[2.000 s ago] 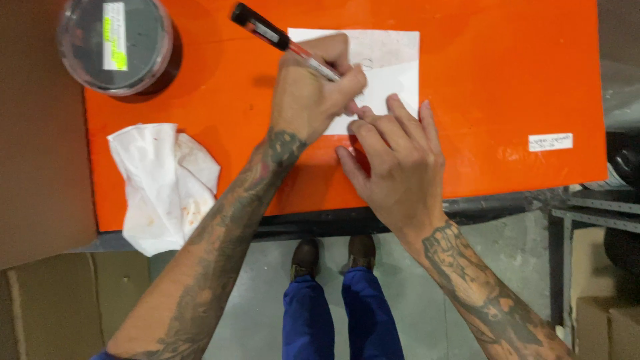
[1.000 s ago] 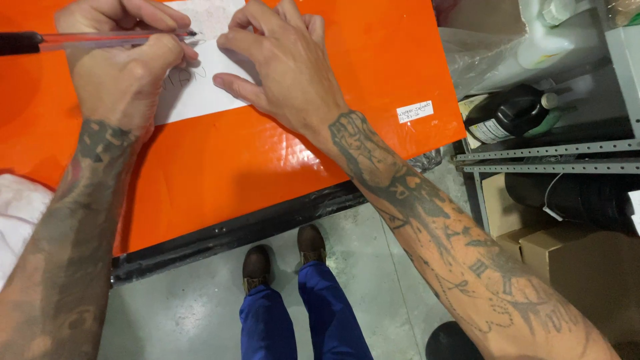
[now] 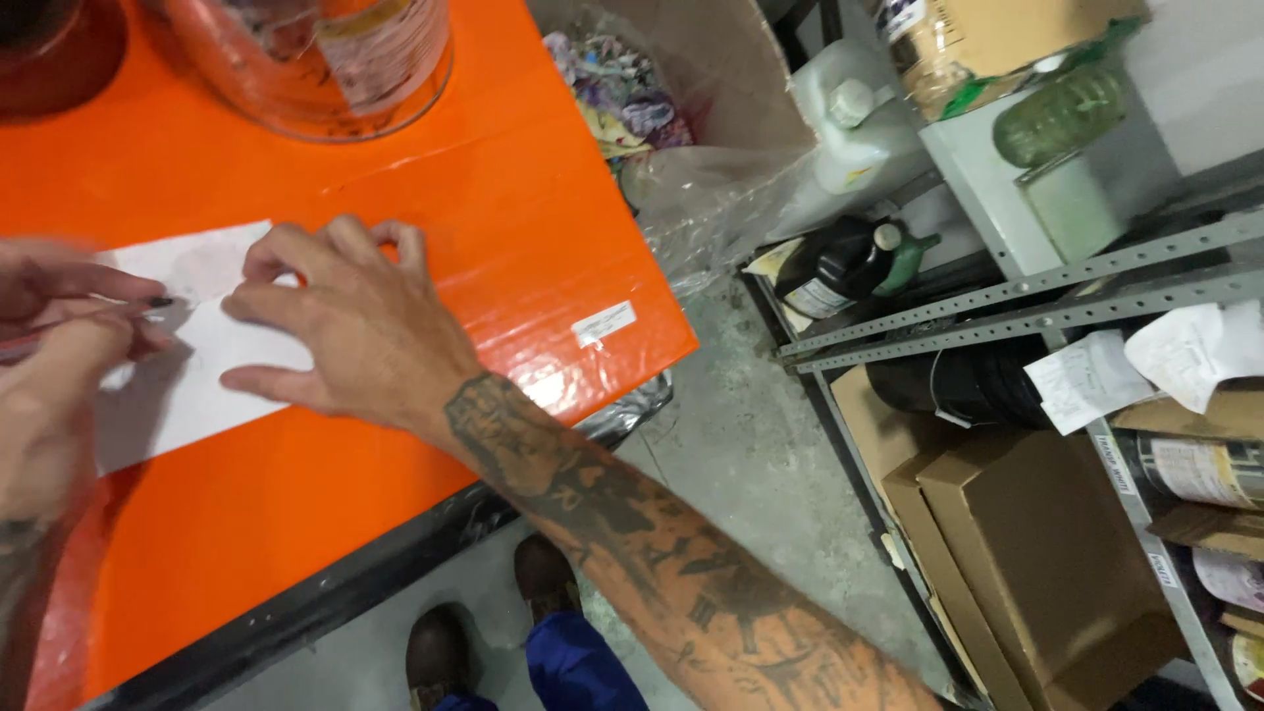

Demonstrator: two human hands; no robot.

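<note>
My left hand [image 3: 59, 346], blurred and cut by the left edge of the view, holds a pen [image 3: 89, 318] with its dark tip at a sheet of white paper [image 3: 232, 351]. The paper lies on a table with a glossy orange cover [image 3: 296, 504]. My right hand [image 3: 346, 326] rests beside the pen, its fingertips and thumb on the right part of the sheet, with nothing held in it. Any marks under the pen tip are too faint to read.
A clear plastic container [image 3: 365, 69] stands at the table's back, near a dark round container [image 3: 59, 49]. Right of the table are a carton of crumpled rags [image 3: 622, 94], a black jug [image 3: 834, 267], metal shelving [image 3: 1037, 316] and a cardboard box [image 3: 1047, 553].
The view has swung far to the right, bringing the shelving in. My left hand still holds the pen at the paper, and my right hand stays on the sheet.
</note>
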